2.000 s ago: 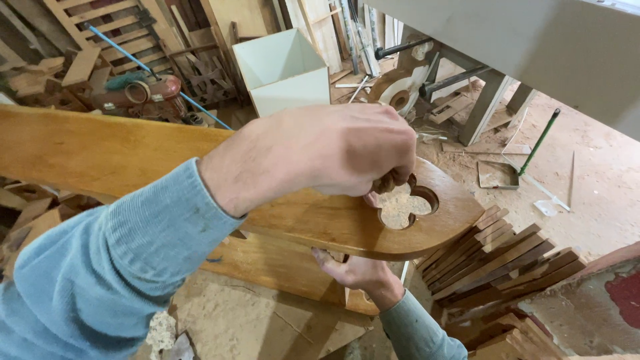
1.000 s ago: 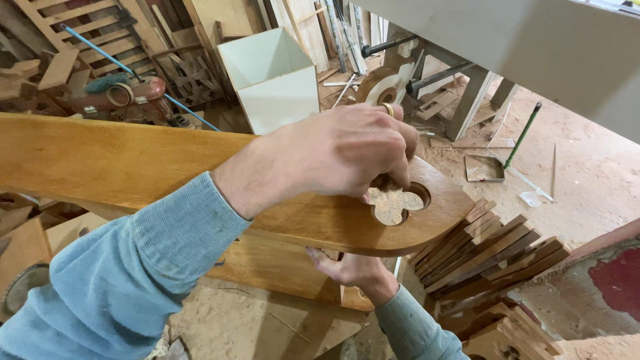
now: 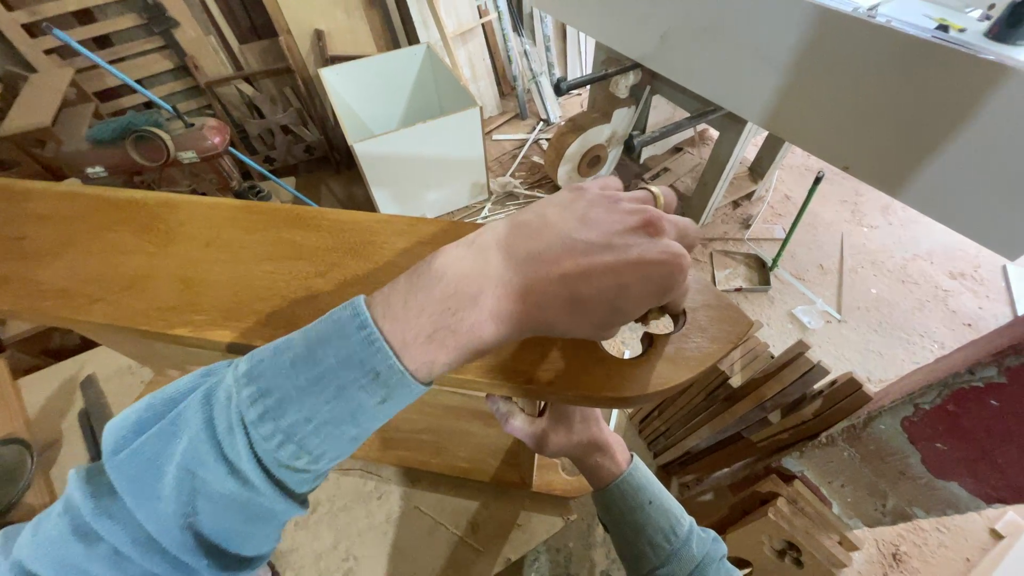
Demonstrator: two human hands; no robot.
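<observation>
A varnished wooden board (image 3: 160, 264) with a rounded end runs across the head view. My left hand (image 3: 608, 256), wearing a ring, is curled over the clover-shaped cutout (image 3: 632, 340) near that end. Its fingertips are down at the cutout's far side and hidden, so whatever they pinch cannot be seen. Below the board's near edge, my right hand (image 3: 560, 432) is turned upward with its thumb to the left; its fingers are partly hidden by the board. A second varnished board (image 3: 448, 436) lies lower, just left of and behind that hand.
Behind the board stand a white open box (image 3: 424, 160), a roll of edging (image 3: 588, 148) and a red machine (image 3: 184, 148). A large pale panel (image 3: 800, 96) spans the upper right. Wood strips (image 3: 760, 400) stand at right, near a dustpan (image 3: 740, 270) with a green handle.
My left hand has shifted over the cutout and covers more of it than two seconds ago. My right hand stays beneath the board.
</observation>
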